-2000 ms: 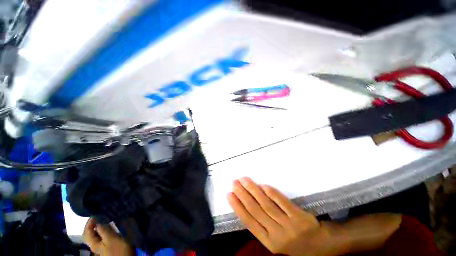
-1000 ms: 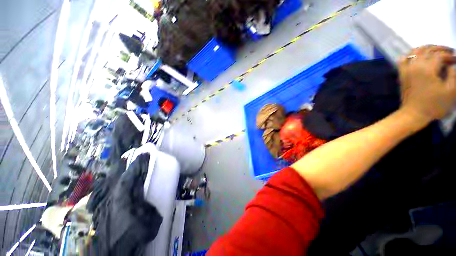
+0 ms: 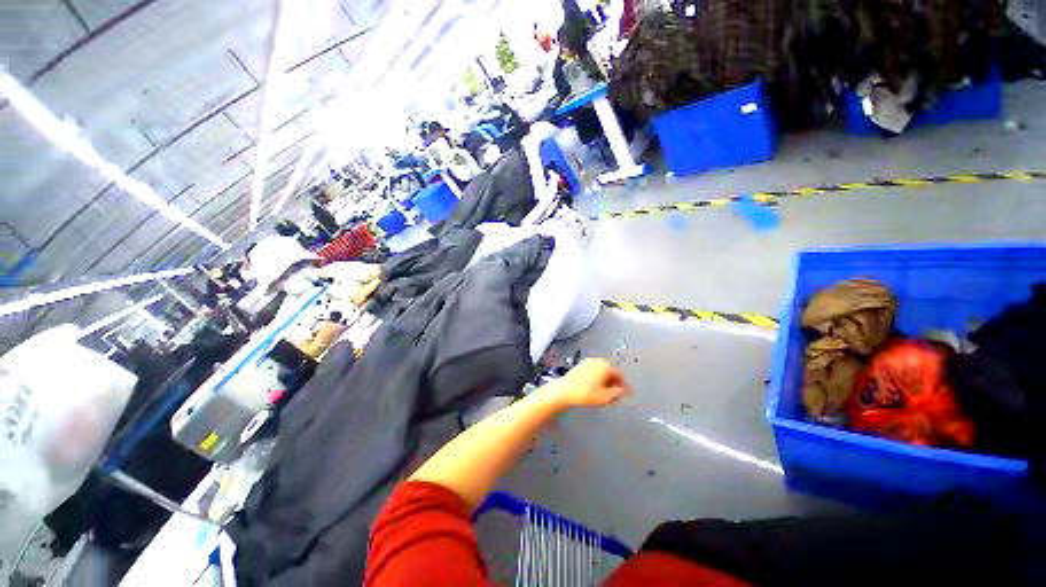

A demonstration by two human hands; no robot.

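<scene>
My left hand (image 3: 594,384) is small in the middle of the view, at the end of a red-sleeved arm. Its fingers look curled and no object shows in it, but the grip is unclear. It appears over the grey floor, right of a large heap of dark grey garments (image 3: 396,401). My right hand is out of view; only part of another red sleeve shows at the bottom edge. The sewing work is not recognisable here.
A blue bin (image 3: 906,459) at right holds a brown bundle (image 3: 847,315), a red bag (image 3: 914,393) and black cloth. A blue-rimmed wire basket (image 3: 562,545) is below my arm. A white-capped person (image 3: 275,261) is at left. Yellow-black tape marks the floor.
The view has swung from the machine table to the aisle and garment heap. My left hand has come off the white table edge seen one second ago. My right hand has left view.
</scene>
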